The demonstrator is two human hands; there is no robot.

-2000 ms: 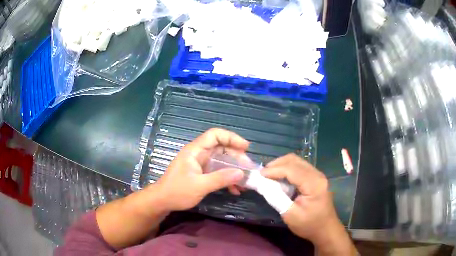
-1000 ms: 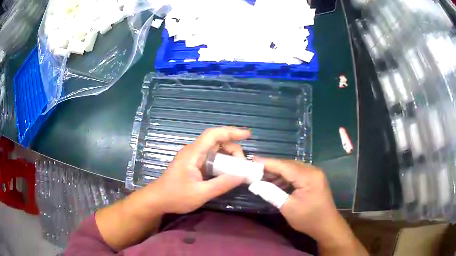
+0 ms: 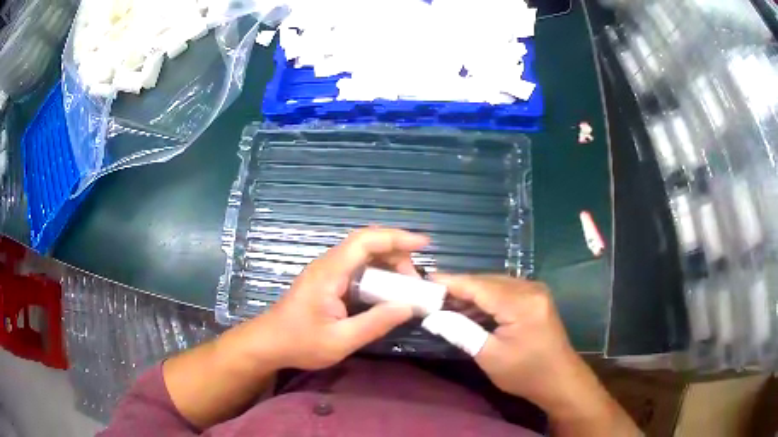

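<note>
A short white housing (image 3: 399, 289) lies between my two hands, above the front part of a clear ribbed blister tray (image 3: 375, 183). My left hand (image 3: 328, 299) is closed around its left end, with the thumb along its lower side. My right hand (image 3: 520, 333) has its fingertips at the housing's right end. A white wrap (image 3: 456, 331) covers a digit of my right hand. The hands hide the housing's ends, and any small part inside them cannot be seen. The tray shows no parts in its visible rows.
A blue tray (image 3: 401, 113) heaped with white parts (image 3: 409, 51) stands behind the clear tray. A clear bag of cream parts (image 3: 128, 43) and a second blue tray (image 3: 51, 171) are at left. Filled trays (image 3: 708, 222) are at right. A red stool (image 3: 30, 307) is lower left.
Since two seconds ago, the white housing shows clearly between my hands, where a clear-greyish piece showed before. The view has shifted slightly. Over the last second the hands have barely moved.
</note>
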